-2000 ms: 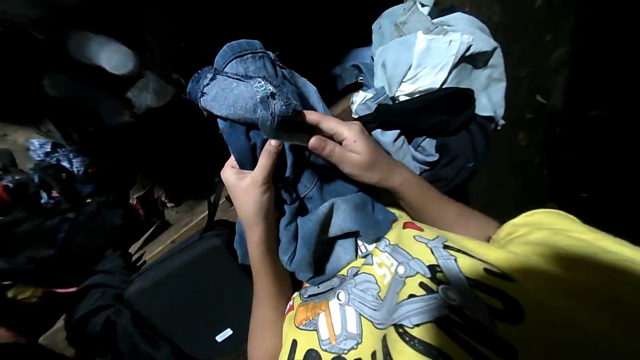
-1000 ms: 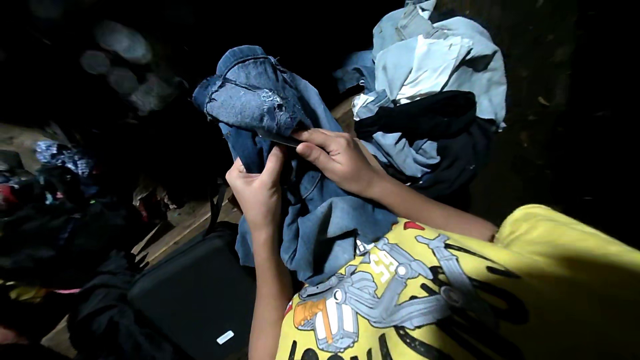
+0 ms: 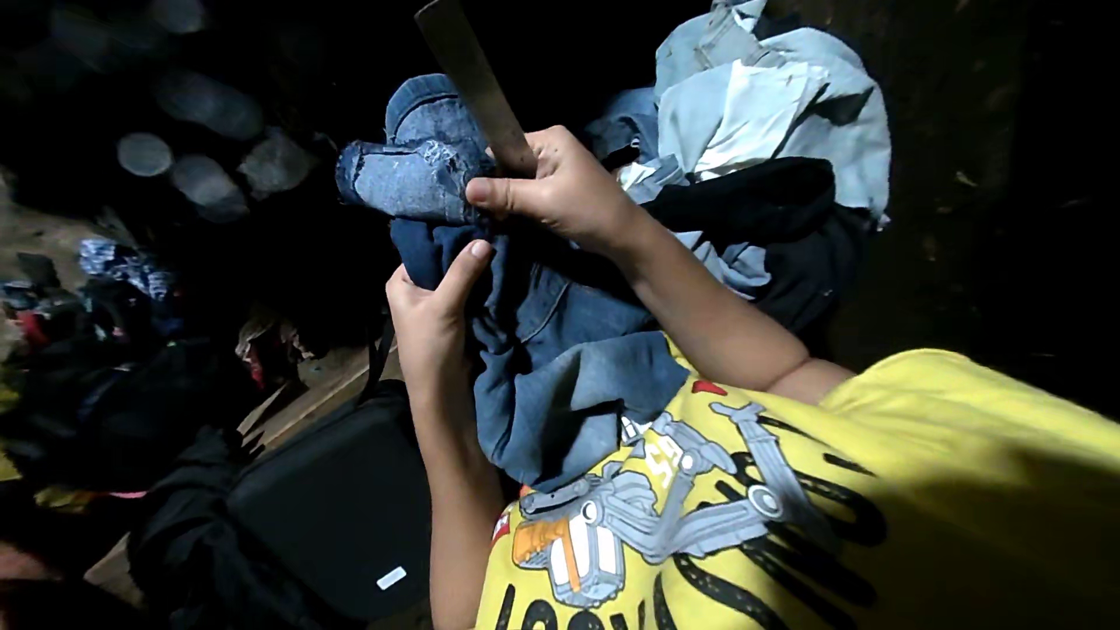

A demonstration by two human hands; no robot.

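Note:
Blue denim cloth (image 3: 577, 367), with a frayed, folded part at its upper end, lies bunched across my lap and reaches up past both hands. My left hand (image 3: 433, 306) grips the dark blue cloth just below the frayed fold, thumb on top. My right hand (image 3: 560, 188) is closed on a flat, dull metal strip (image 3: 477, 83), perhaps a blade, which sticks up and to the left out of the fist. The right thumb rests at the edge of the frayed denim. The strip's lower end is hidden in the hand.
A heap of light blue and white cloth (image 3: 761, 114) with black cloth (image 3: 744, 206) is at the upper right. A black case or bag (image 3: 341, 507) sits at lower left beside wooden boards (image 3: 324, 394). Mixed cloths (image 3: 122, 289) lie at the far left.
The metal strip now stands up above my right hand; one second ago only a small piece showed at the denim. My right hand has turned upward around it.

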